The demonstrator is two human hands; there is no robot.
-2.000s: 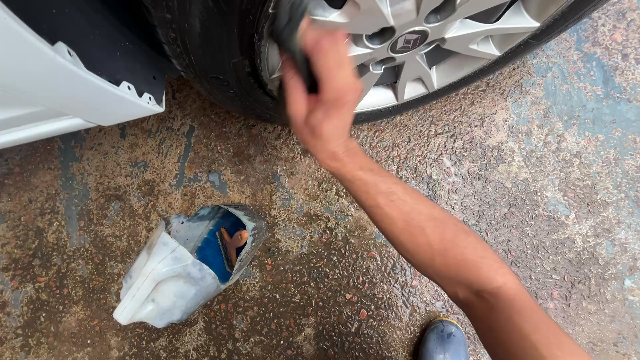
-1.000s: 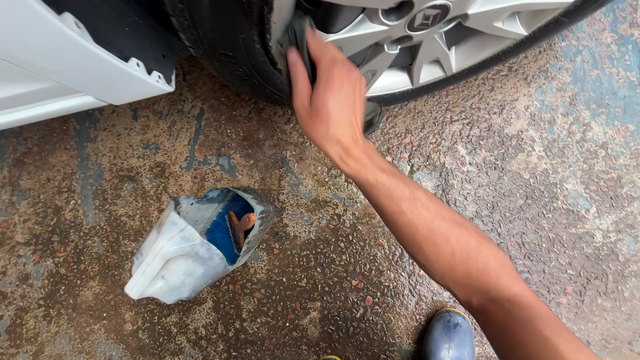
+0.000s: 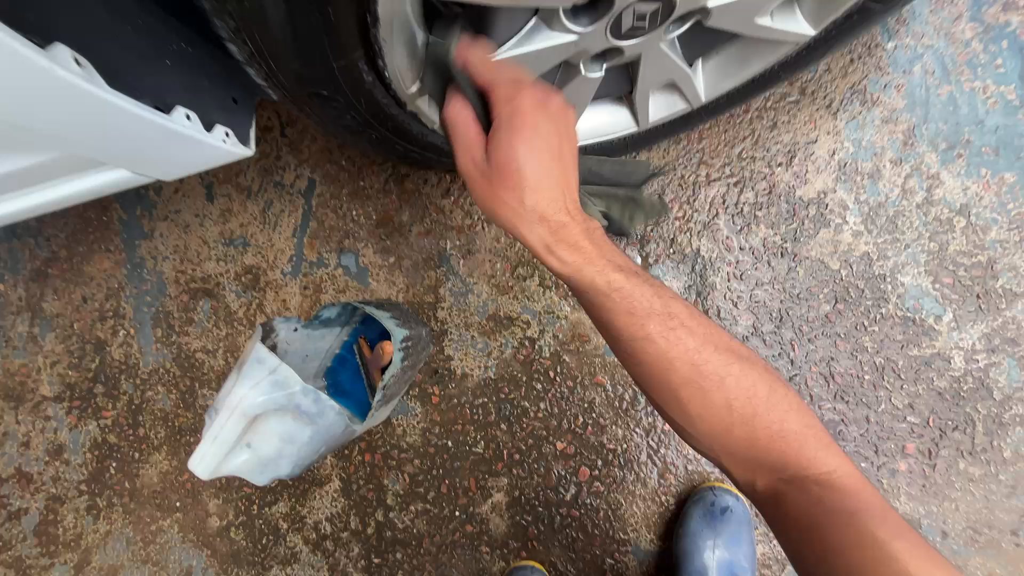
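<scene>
My right hand (image 3: pixel 524 144) grips a dark cloth (image 3: pixel 624 188) against the outer edge of the silver alloy wheel rim (image 3: pixel 400 48). The fingers are blurred. Part of the cloth hangs out past the far side of the hand, below the black tire (image 3: pixel 328 88). Lower left on the floor stands a cut-open white plastic container (image 3: pixel 276 416) with blue liquid inside and a brush-like tool with an orange-brown handle (image 3: pixel 382 354) in it. My left hand is out of the picture.
The white car body panel (image 3: pixel 120 120) with a notched lower edge juts in at the upper left. A blue-grey rubber boot (image 3: pixel 716 532) stands at the bottom, with the tip of another (image 3: pixel 526 569) beside it. The worn concrete floor (image 3: pixel 512 480) looks wet.
My right hand stays at the left part of the rim, moving over it with the cloth. More of the cloth hangs out beside the hand now. The view has shifted slightly.
</scene>
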